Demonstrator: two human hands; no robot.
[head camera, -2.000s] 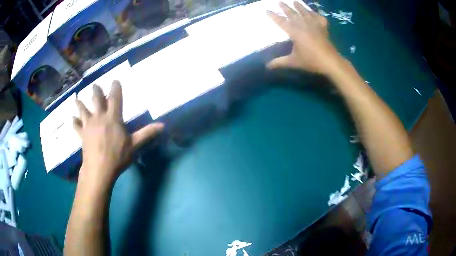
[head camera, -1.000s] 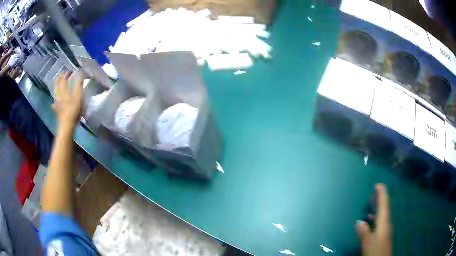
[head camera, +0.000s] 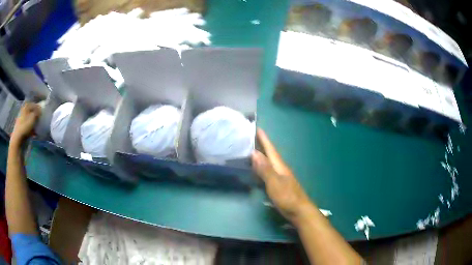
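Observation:
A row of several open retail boxes stands on the green table, left of centre, with pale grey lids upright. Each box in front shows a rounded white wrapped product. My right hand presses against the right end of the row, fingers along the box side. My left hand is at the row's far left end, small and blurred; its fingertips are partly hidden, and its grip is unclear.
Closed retail boxes stand in two rows at the upper right. A heap of white pieces lies behind the open boxes, with brown paper beyond. A carton of white pieces is below the near edge. White scraps lie at the right.
The view turned left from the closed boxes to the open ones. My right hand moved left onto the open row's end. The open boxes now stand larger and nearer the centre.

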